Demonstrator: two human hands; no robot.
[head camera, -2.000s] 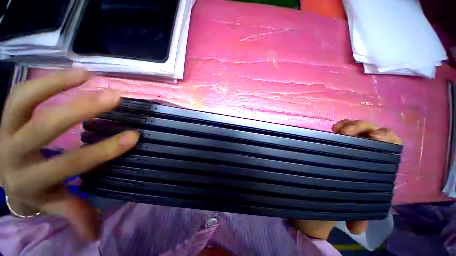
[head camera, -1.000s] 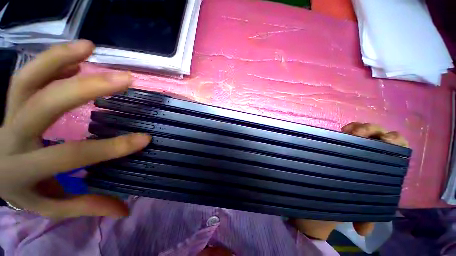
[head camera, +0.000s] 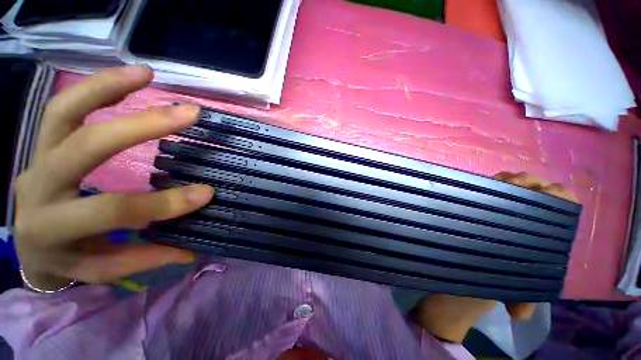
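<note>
A stack of several black tablets (head camera: 365, 204) is held up edge-on above the bench, its long side facing me and its right end tilted lower. Small holes and slots show along the left part of the edges. The slabs fan slightly apart at the left end. My left hand (head camera: 91, 176) is at that end with fingers spread. One fingertip is at the top slab's corner and another lies against the middle edges. My right hand (head camera: 457, 316) grips the right part from behind; fingers show above and below it, and the palm is hidden.
Pink sheeting (head camera: 393, 91) covers the bench. Interleaved tablet stacks (head camera: 204, 35) stand at back left, with another at the left edge. A loose white sheet pile (head camera: 562, 63) lies at back right. Green (head camera: 408, 7) and orange-red (head camera: 474, 17) patches are behind. Another stack edge (head camera: 632, 225) shows far right.
The left end of the stack has shifted right and a little up, showing more of the slots and gaps there. My left hand has moved right with it, fingers still spread.
</note>
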